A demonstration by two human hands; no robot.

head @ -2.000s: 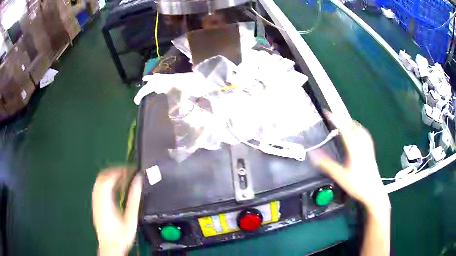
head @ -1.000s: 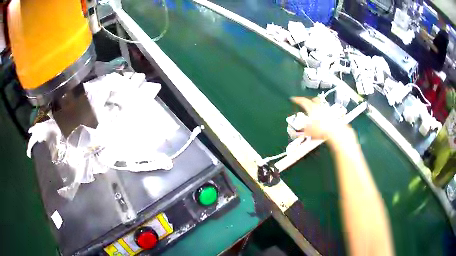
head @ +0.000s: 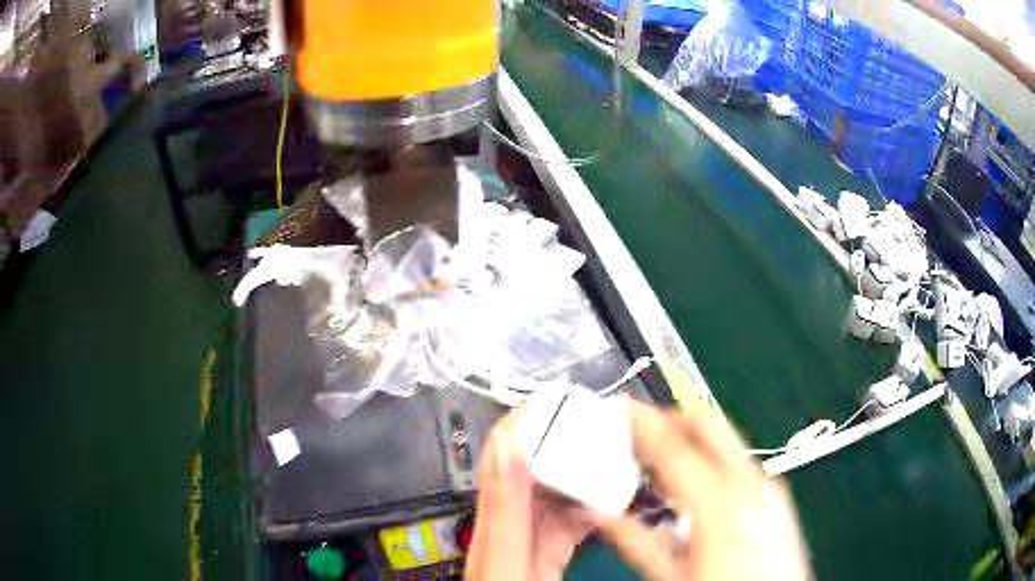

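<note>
A white power adapter point(head: 585, 445) is held between my two hands above the front right of the black machine base point(head: 352, 454). A dark seam line shows on it. My left hand point(head: 513, 494) grips its left side. My right hand point(head: 704, 488) is at its right side, slightly blurred, with fingers on it. Clear plastic film point(head: 511, 312) lies crumpled over the base beneath the horn point(head: 411, 202). A white cord point(head: 636, 370) shows just behind the adapter. The green button point(head: 326, 561) shows at the front left; the red stop is mostly hidden by my left hand.
The orange welder head point(head: 397, 51) hangs above the film. A green conveyor point(head: 726, 261) runs along the right, with a white guide bar point(head: 863, 429) across it. Several white adapters point(head: 891, 244) lie at its far edge. Blue crates point(head: 829, 68) stand beyond. A white scrap point(head: 284, 446) lies on the base.
My right hand has come back from the conveyor to above the base, and an adapter is now between both hands. My left hand has come into view. The view has swung back left.
</note>
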